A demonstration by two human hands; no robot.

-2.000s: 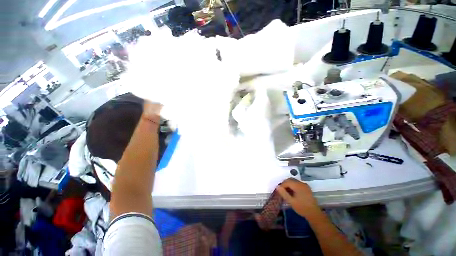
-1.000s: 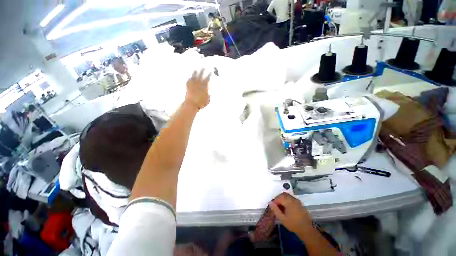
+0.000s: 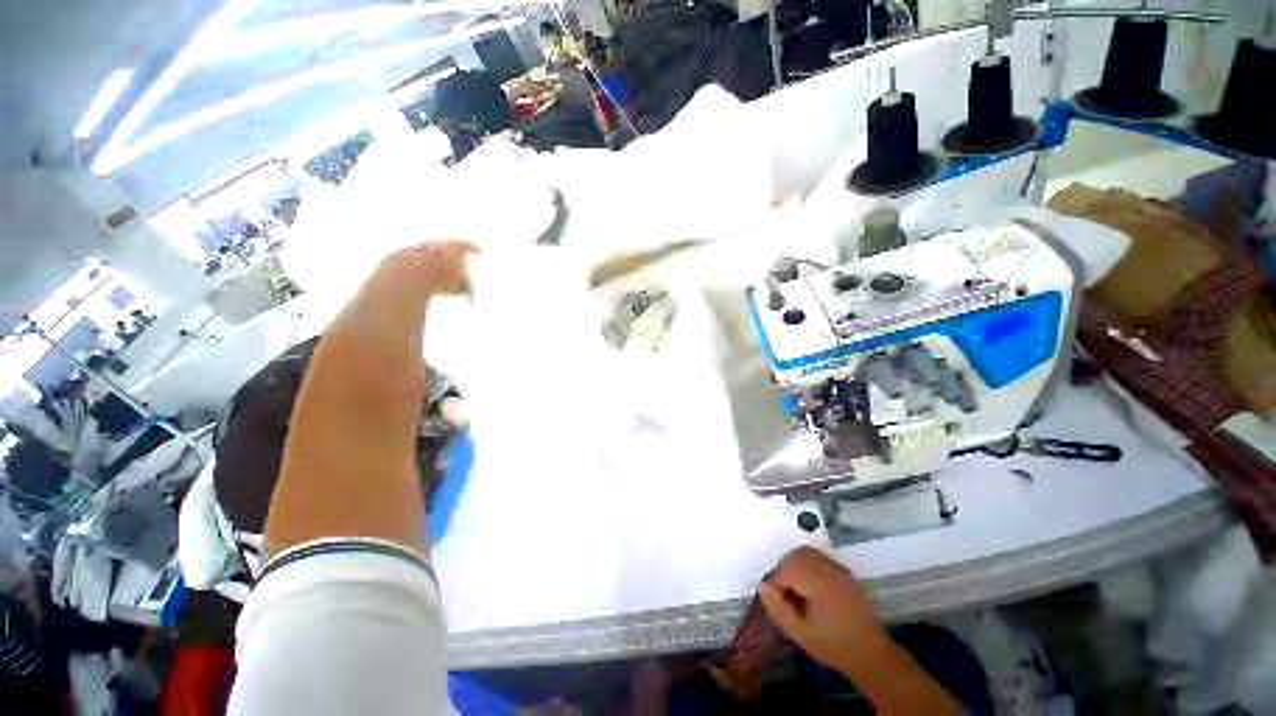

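Note:
My left hand (image 3: 451, 266) reaches to the bright white soft material (image 3: 518, 210) heaped at the back left of the table. Its fingers are lost in glare, so its hold cannot be seen. My right hand (image 3: 809, 599) is closed on a checked fabric piece (image 3: 749, 646) at the table's front edge, and the piece hangs below the edge. The overlock machine (image 3: 910, 336) stands just beyond my right hand, with its presser foot area (image 3: 837, 420) facing left of centre.
Black thread cones (image 3: 893, 140) stand behind the machine. A slim black tool (image 3: 1066, 449) lies right of it. Brown fabric (image 3: 1168, 252) and plaid pieces (image 3: 1189, 406) lie at the far right. A dark brown round-edged item (image 3: 259, 441) and a blue edge (image 3: 451, 483) are at the left.
My left hand went right over the white material, then came back left. The white heap has shifted in shape. My right hand stays at the table edge with the checked piece.

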